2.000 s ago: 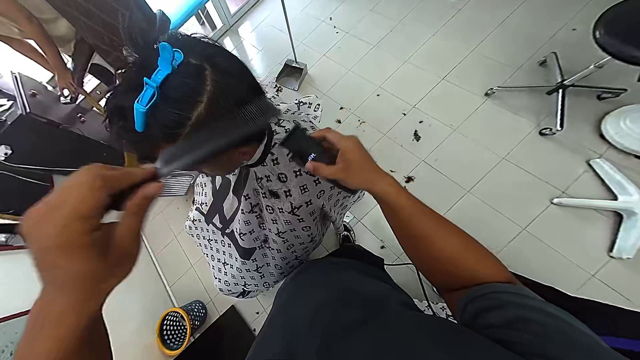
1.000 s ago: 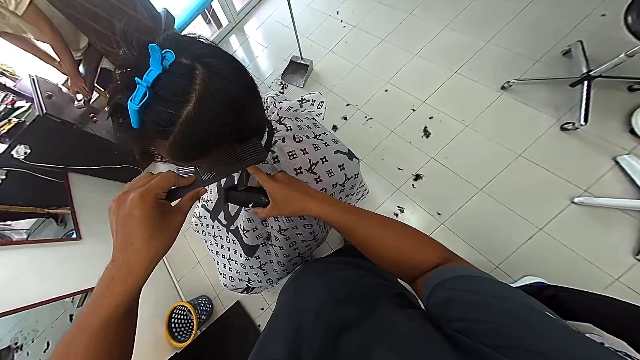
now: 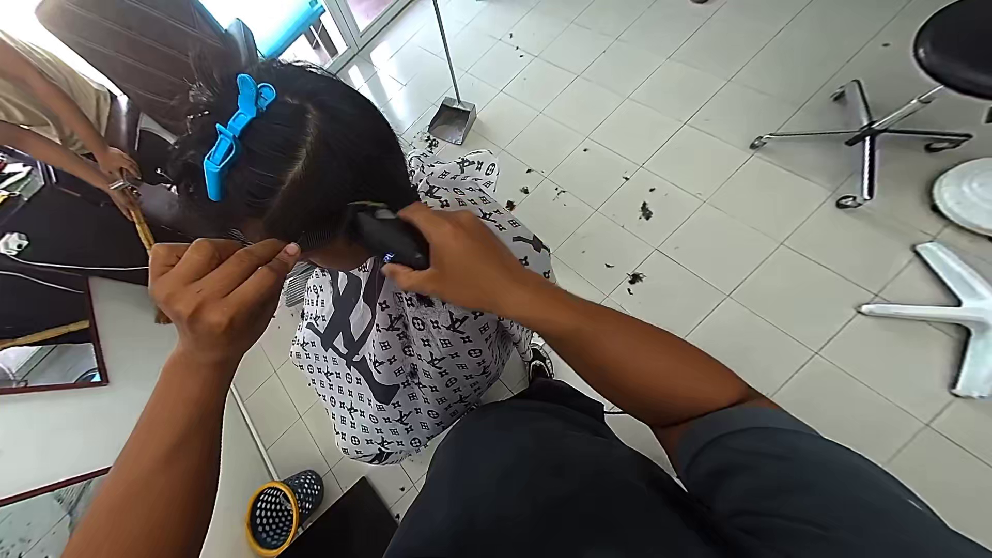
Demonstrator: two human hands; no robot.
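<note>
A seated person's dark hair [image 3: 341, 147] fills the upper left, its top section held by a blue hair clip [image 3: 236, 139]. My left hand [image 3: 221, 291] grips a black comb [image 3: 316, 238], whose teeth lie in the hair at the side of the head; its handle is mostly hidden by my fingers. Black hair clippers [image 3: 385, 235] are in my right hand [image 3: 465, 263], with their head against the hair just right of the comb. A white cape with dark printed patterns [image 3: 434, 349] covers the seated person's body.
Cut hair [image 3: 645, 210] lies scattered on the tiled floor. Beyond the seated person stands a long-handled dustpan [image 3: 452, 121]. A wheeled stool [image 3: 869, 133] is at right, a perforated basket [image 3: 273, 518] at lower left. Another person's hands [image 3: 118, 174] are near the dark counter [image 3: 70, 209].
The clippers, lower in front of the cape a second ago, are now up against the hair. The comb, broadside before, now shows only partly beside the head.
</note>
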